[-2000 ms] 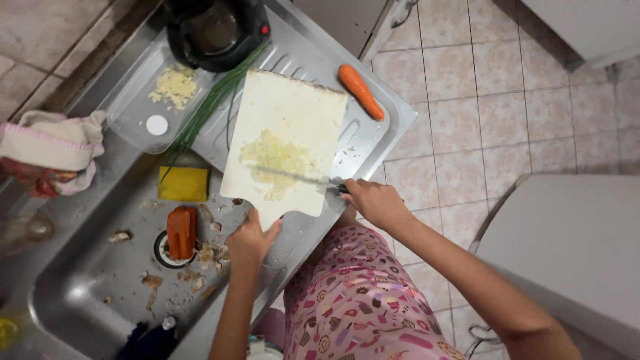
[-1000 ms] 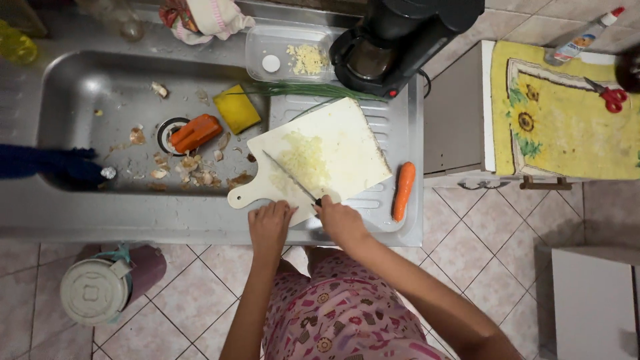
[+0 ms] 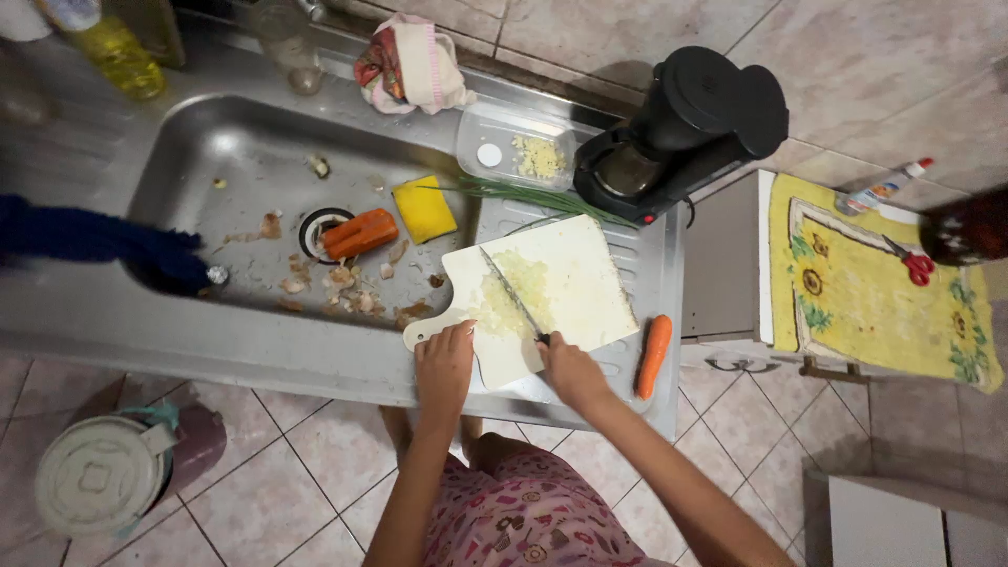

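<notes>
My right hand [image 3: 573, 368] is closed around the dark handle of a kitchen knife [image 3: 512, 291], whose blade lies across chopped onion [image 3: 516, 295] on a white cutting board [image 3: 587, 260]. My left hand [image 3: 445, 362] rests on the board's near left edge beside its handle, fingers pressed down. The board is tilted over the sink's edge and drainboard. A whole carrot [image 3: 654, 357] lies right of the board. Green chives [image 3: 535, 197] lie behind it, next to a clear plastic container [image 3: 516, 146] with chopped garlic [image 3: 539, 156] and a white round piece.
Left of the board, the steel sink basin [image 3: 260, 150] holds orange carrot pieces [image 3: 360, 234], a yellow sponge [image 3: 425, 209] and peels. A black coffee maker [image 3: 693, 126] stands behind the drainboard. Red-handled scissors [image 3: 917, 266] lie on a yellow cloth at right. A bundled cloth [image 3: 413, 67] sits behind the sink.
The view has turned widely since two seconds ago. The knife stays in my right hand over the chopped onion, and my left hand stays at the board's edge.
</notes>
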